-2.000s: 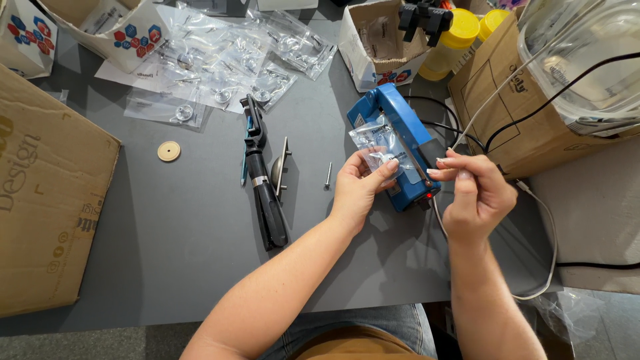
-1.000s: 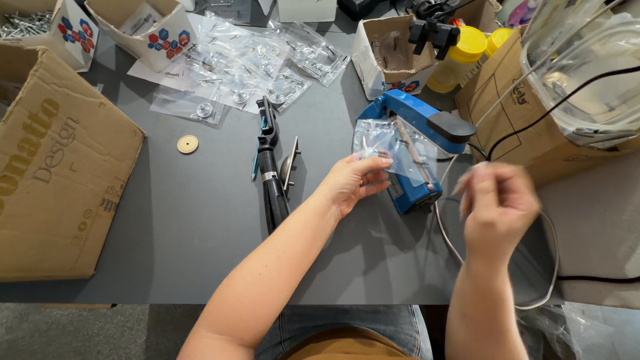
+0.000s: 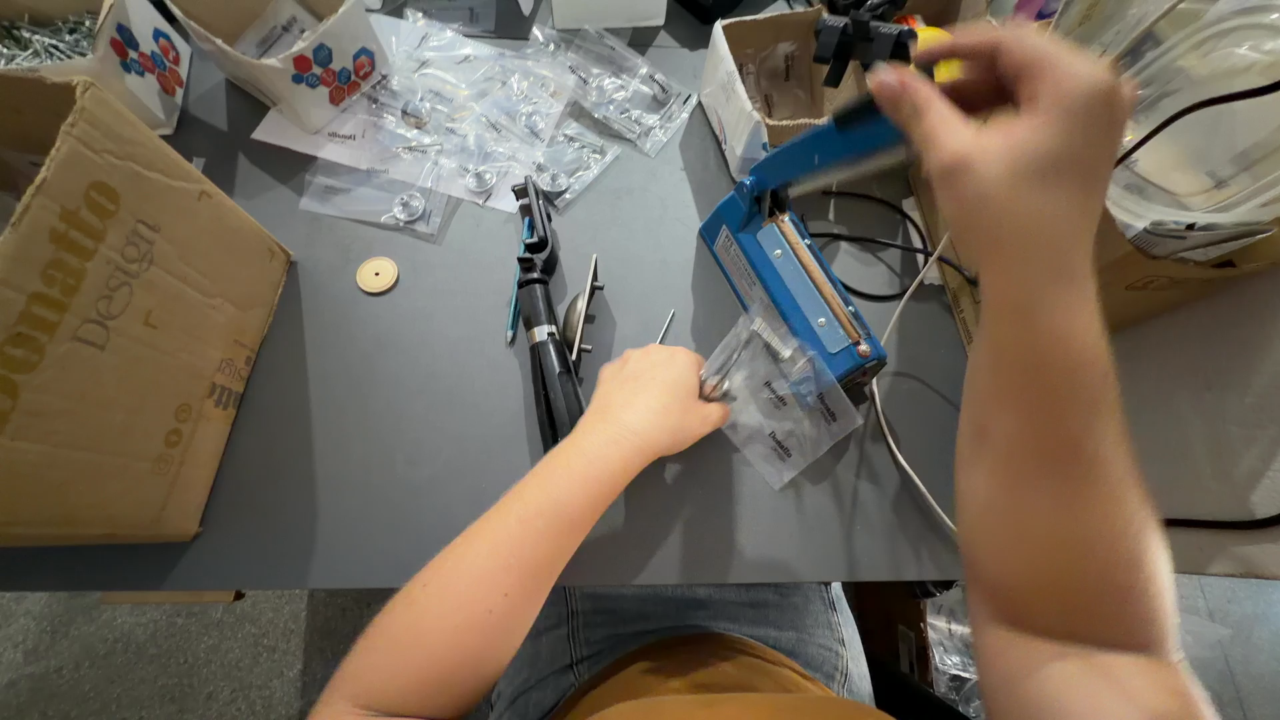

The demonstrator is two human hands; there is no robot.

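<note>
My left hand [image 3: 655, 400] is closed on one end of a clear plastic bag [image 3: 790, 420] with small metal parts in it; the bag lies against the near end of a blue impulse sealer [image 3: 790, 285]. The sealer's arm [image 3: 835, 150] is raised, showing the sealing strip. My right hand [image 3: 1010, 120], blurred, is at the arm's far end; whether its fingers grip the arm is unclear. A thin metal rod [image 3: 666, 327] shows just beyond my left hand. Left of that hand lie a black-handled tool [image 3: 545, 320] and a metal plate with studs [image 3: 583, 312].
Filled clear bags [image 3: 480, 120] cover the back of the table. A round tan disc [image 3: 377, 275] lies left of centre. Cardboard boxes stand at left [image 3: 150, 330] and right [image 3: 1150, 280]. Small open boxes [image 3: 290, 60] line the back. Cables [image 3: 905, 450] run beside the sealer.
The sealer's arm has swung up from its lower position. My right hand has moved up to the arm's end. My left hand has drawn the bag toward me, off the sealing strip.
</note>
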